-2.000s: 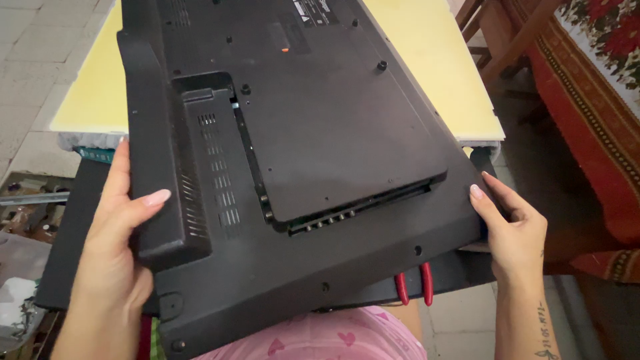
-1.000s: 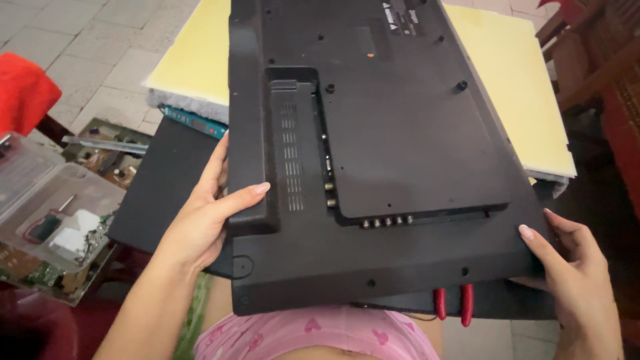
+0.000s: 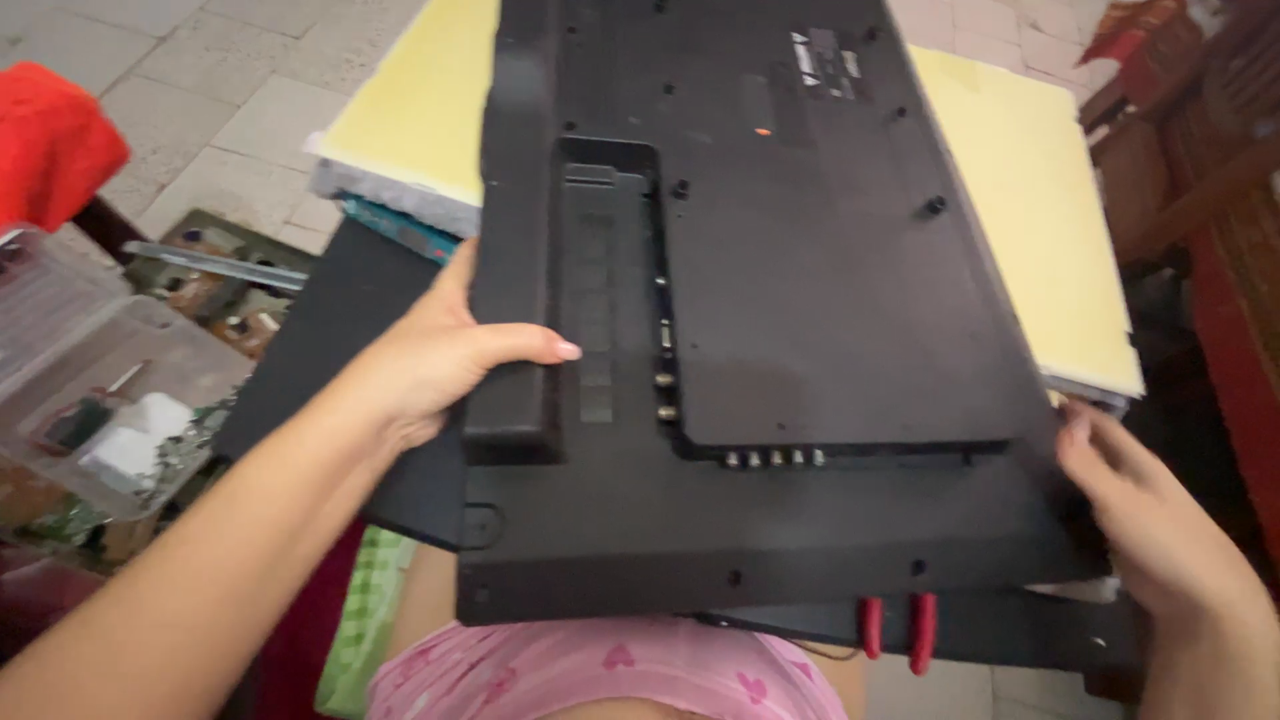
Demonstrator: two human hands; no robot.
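A black plastic television back cover (image 3: 840, 330), with a row of metal connectors (image 3: 775, 458) along its raised panel, spans the middle of the view. My left hand (image 3: 450, 350) grips its left edge, thumb on top and fingers hidden beneath. At the right edge is my right hand (image 3: 1130, 480), fingers curled by the rim; whether it still grips is blurred and partly hidden. Red tool handles (image 3: 923, 633), apparently of pliers, stick out below the near edge, on a dark surface (image 3: 1040, 630). Yellow foam-like sheets (image 3: 1030, 210) lie under the cover.
At the left, a clear plastic box (image 3: 150, 400) holds small parts, beside circuit boards (image 3: 220, 260) and a metal strip (image 3: 215, 265). A red cloth (image 3: 55, 145) is at the upper left. Wooden furniture (image 3: 1180, 200) stands at the right, near a red cloth (image 3: 1235, 330).
The television cover has turned from a slant to nearly straight, with my left hand still on its left edge. The view has shifted left, bringing the plastic box and the red cloth into sight.
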